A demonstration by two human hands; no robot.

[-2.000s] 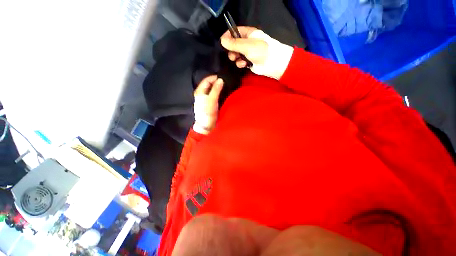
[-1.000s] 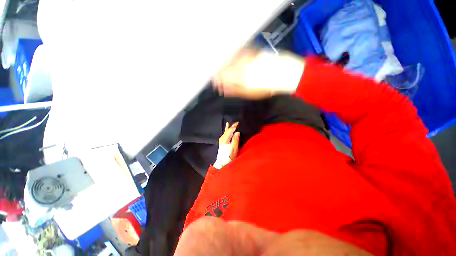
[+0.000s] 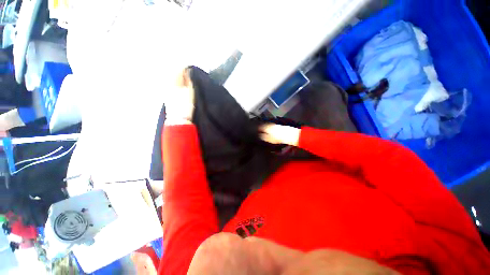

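Observation:
The black garment piece point(image 3: 228, 129) hangs from the white table's edge down over the lap and merges with dark cloth there. My left hand point(image 3: 184, 96) is at the table's edge, washed out by bright light, and closed on the raised upper edge of the garment piece. My right hand point(image 3: 274, 133) is lower and to the right, against the black cloth. Its fingers are blurred and hidden by the dark cloth, so its grip cannot be told. No tool can be made out in either hand.
The white table point(image 3: 123, 91) fills the upper left, strongly overexposed. A blue bin point(image 3: 462, 156) at the right holds light-blue cloth point(image 3: 397, 80) and clear wrap. A grey-white machine housing with a round vent point(image 3: 80, 220) is at the lower left.
My left hand has moved from the lap up to the table's edge, lifting black cloth. My right hand has come down from the table's edge to the cloth. The view has shifted.

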